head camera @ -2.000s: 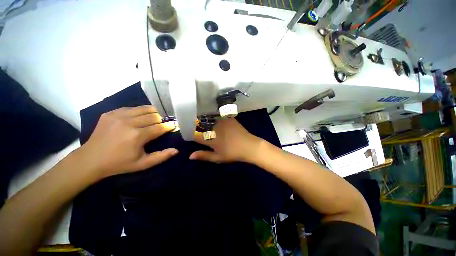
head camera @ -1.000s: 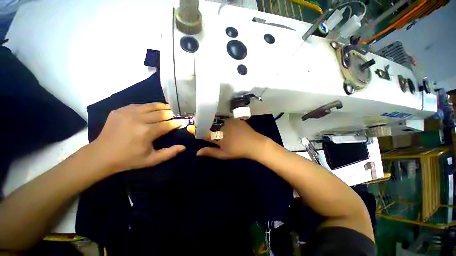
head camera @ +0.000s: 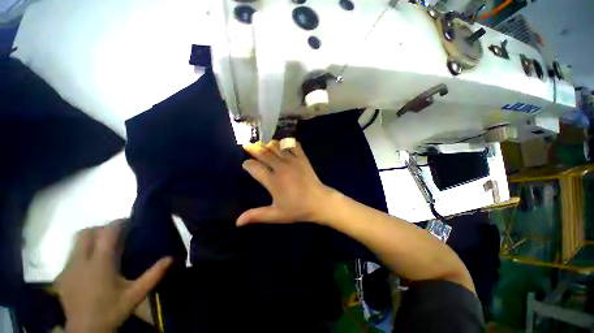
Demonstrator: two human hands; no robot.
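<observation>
The dark navy garment panel (head camera: 179, 140) lies under the presser foot (head camera: 251, 133) of the white sewing machine (head camera: 384, 71) and spreads towards me. My right hand (head camera: 290, 185) lies on it just in front of the needle area, fingertips by the lit foot, thumb spread. It presses the cloth without a visible grip. My left hand (head camera: 107, 276) is blurred at the lower left, beside and partly over a fold of the cloth, with thumb and fingers apart. The needle tip is hidden.
A dark fabric heap (head camera: 52, 136) lies on the white table (head camera: 78, 195) at left. A small dark piece (head camera: 200, 55) is behind the panel. A black flat rectangle (head camera: 459, 169) and slim metal tool (head camera: 419, 175) are at right. Yellow frames (head camera: 573, 214) stand beyond.
My left hand has left the foot area and moved down and left to the panel's near side. My right hand stays by the foot, more spread. The view has shifted, and a shiny small packet shows at right.
</observation>
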